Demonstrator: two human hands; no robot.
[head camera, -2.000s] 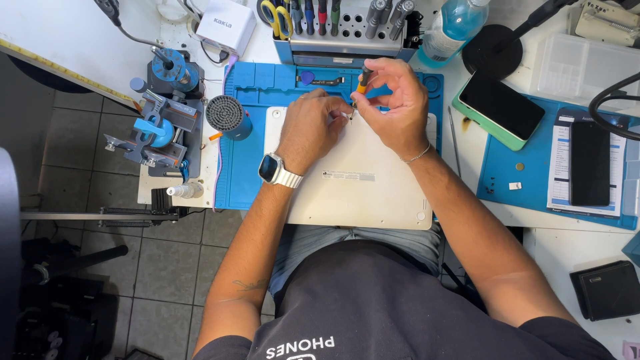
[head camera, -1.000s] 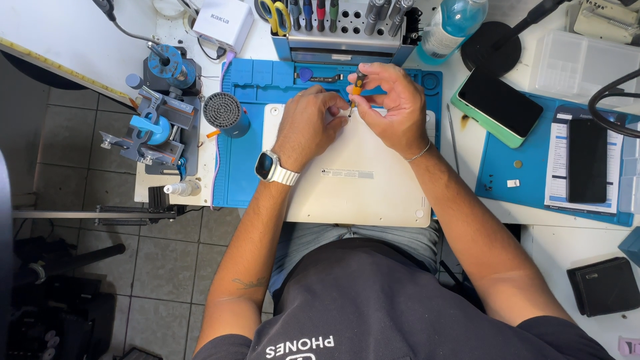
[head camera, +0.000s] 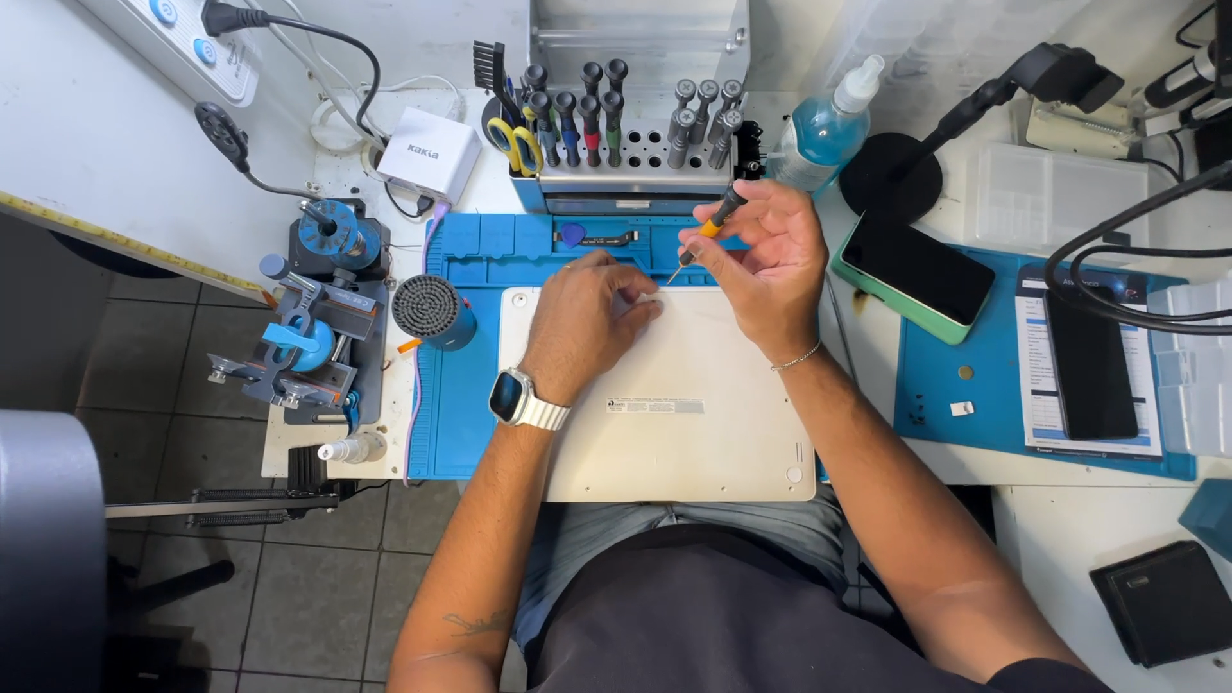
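A closed silver laptop (head camera: 674, 443) lies with its underside up on a blue silicone repair mat (head camera: 452, 414). My right hand (head camera: 770, 260) holds a small precision screwdriver (head camera: 713, 224) with an orange and black handle, tilted, its thin tip near the laptop's far edge. My left hand (head camera: 597, 318) rests over the far left part of the laptop, thumb and forefinger close together near that tip; whether something small is between them cannot be seen.
Behind the mat stands a screwdriver rack (head camera: 635, 178), with a spray bottle (head camera: 823, 130) at its right. A brush-textured blue cup (head camera: 433, 310) and a clamp fixture (head camera: 313, 346) are at the left. To the right lie a phone on a green box (head camera: 914, 274) and another phone (head camera: 1090, 366).
The screwdriver's tip has lifted away from my left fingers, and my right hand has opened somewhat around its handle. My left hand stays over the laptop's far edge.
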